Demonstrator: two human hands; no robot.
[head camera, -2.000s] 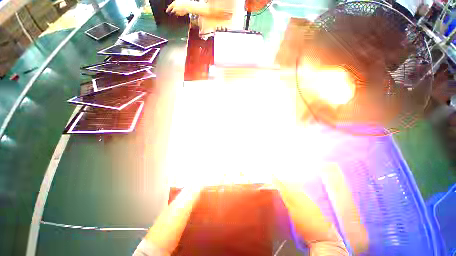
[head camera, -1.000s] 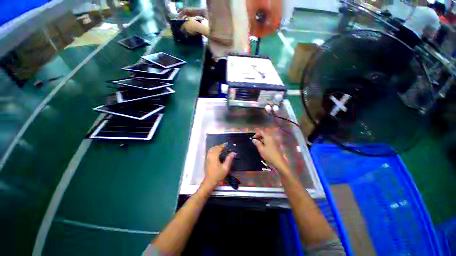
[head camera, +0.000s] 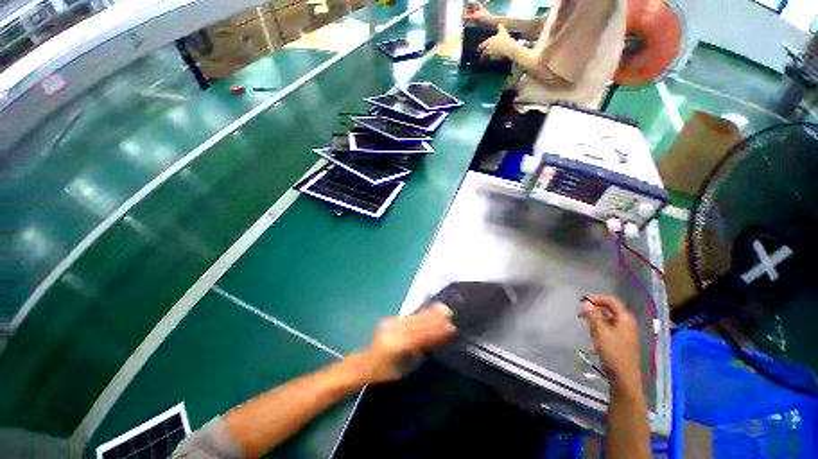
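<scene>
A small black-backed solar panel (head camera: 484, 307) is tilted and blurred over the front left part of the light box (head camera: 556, 260). My left hand (head camera: 411, 341) grips its near left corner, with the fingers closed around it. My right hand (head camera: 612, 333) is over the right part of the box, apart from the panel, and pinches the end of a thin dark test lead (head camera: 587, 302). Red and dark leads run from the bench meter (head camera: 599, 184) at the far end of the box. A second lead end lies by my right wrist.
Several framed panels (head camera: 352, 193) overlap on the green bench (head camera: 269, 287) at left. Another panel (head camera: 148, 437) lies at the lower left edge. A black fan (head camera: 767, 260) stands at right above a blue crate (head camera: 744, 385). A person (head camera: 574, 54) works at the far end, near an orange fan (head camera: 650, 40).
The panel has left its flat place on the box and moved left in my left hand. My right hand has separated from it. The view has turned left, and another panel shows at lower left.
</scene>
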